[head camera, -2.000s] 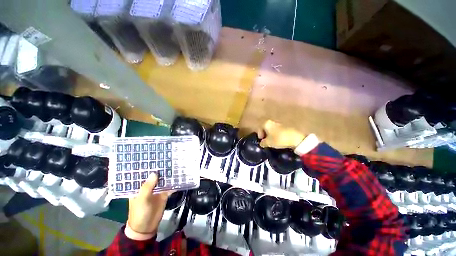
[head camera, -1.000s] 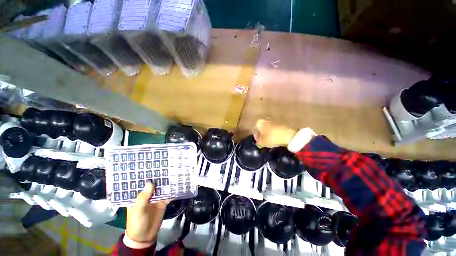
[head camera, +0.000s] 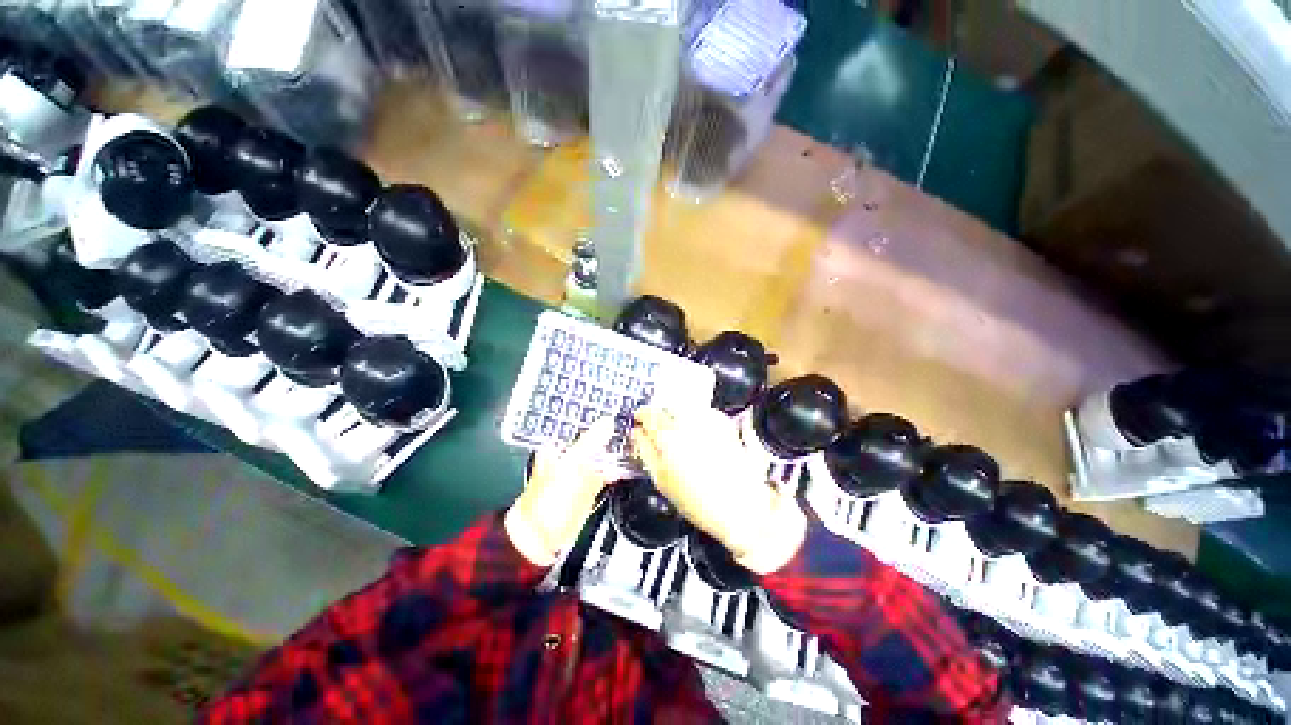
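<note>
A white label sheet (head camera: 588, 371) with a grid of small dark-printed squares is held in front of me, above the bench. My left hand (head camera: 564, 489) grips its lower edge. My right hand (head camera: 694, 460) is over the sheet's lower right part, with the fingertips at the printed squares; whether a label is between them cannot be told. Camera units with glossy black balls (head camera: 803, 415) and white slotted bodies (head camera: 906, 534) stand in two rows beside and behind my hands. My right forearm hides part of the nearer row.
More camera units (head camera: 391, 378) stand in two rows at the left on the green bench (head camera: 498, 329). A grey post (head camera: 627, 156) rises behind the sheet, with a small bottle (head camera: 583, 269) beside it. Translucent bins (head camera: 736, 85) stand at the back. Another unit group (head camera: 1133, 425) sits on cardboard at the right.
My right hand has left the black ball in the back row and come to the sheet. The view has turned left, and the sheet now appears further right and tilted.
</note>
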